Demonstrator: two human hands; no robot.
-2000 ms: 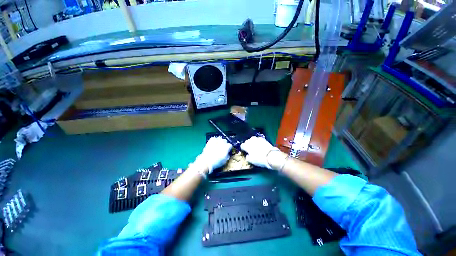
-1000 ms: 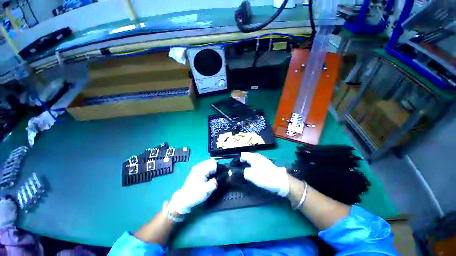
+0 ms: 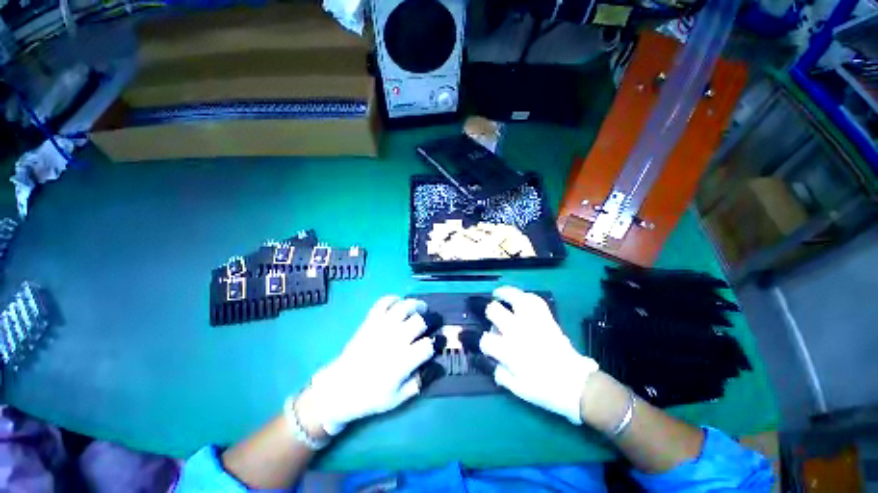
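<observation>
The black slotted fixture (image 3: 464, 383) lies flat in front of me, partly covered by my hands. My left hand (image 3: 374, 364), in a white glove, is on its left half with fingers bent. My right hand (image 3: 534, 354), also gloved, is on its right half. A small tan piece (image 3: 452, 335) shows between the fingertips. Dark shapes at the fingertips hide whether either hand grips anything. Behind is the black parts tray (image 3: 416, 252) with tan pads (image 3: 477, 241) and tiny silver screws (image 3: 438, 202). A thin black plate (image 3: 472, 166) lies across its back edge.
A dark thin tool (image 3: 457, 278) lies between tray and fixture. Finned black parts with pale squares (image 3: 270, 294) are at left, a loose black pile (image 3: 664, 337) at right. An orange-red board (image 3: 664, 125), white fan box (image 3: 419, 58) and cardboard box (image 3: 241, 142) stand behind. Purple sleeve (image 3: 58, 457) lower left.
Both hands have come from the tray to the fixture, leaving the thin plate on the tray's back edge. Over the last second they have settled lower on the fixture. The view has tilted down.
</observation>
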